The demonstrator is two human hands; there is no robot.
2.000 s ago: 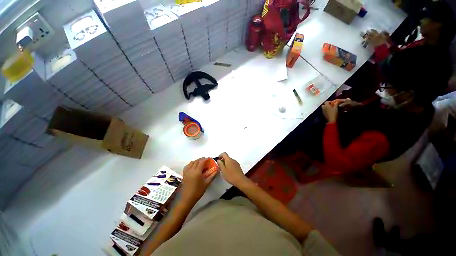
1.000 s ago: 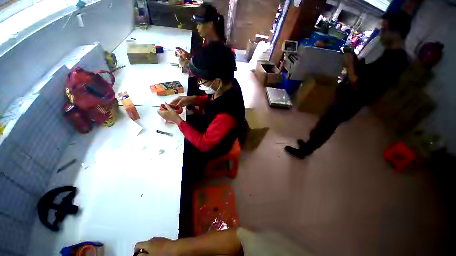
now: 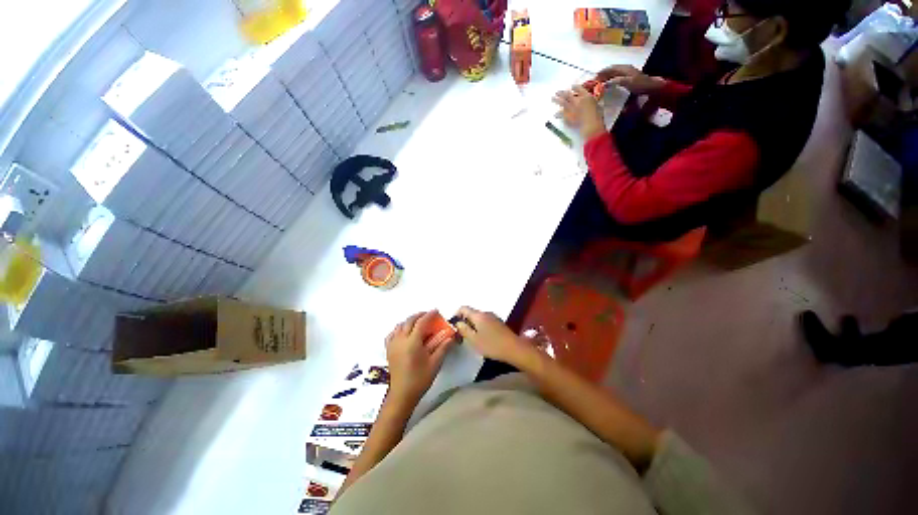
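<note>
A small bright orange piece with a dark part point(image 3: 438, 330) is between my hands, above the bench's front edge. My left hand point(image 3: 412, 352) holds its orange side. My right hand point(image 3: 481, 330) has its fingers closed on the dark end. The piece's exact type is unclear, as the fingers cover much of it. Retail boxes point(image 3: 337, 431) with small product pictures lie overlapping at the bench edge, left of my left forearm, which partly hides them.
An open brown carton point(image 3: 282, 335) stands at left. A blue-and-orange tape dispenser point(image 3: 377, 270) and black curved strap point(image 3: 362, 185) lie beyond my hands. White boxes point(image 3: 216, 161) line the wall. A person in red sleeves point(image 3: 674, 176) works at right. An orange stool point(image 3: 574, 327) stands below.
The view swung right to the room a second ago and is back over the bench. My left hand was out of view then and now shows. The orange piece stays between both hands, as two seconds ago.
</note>
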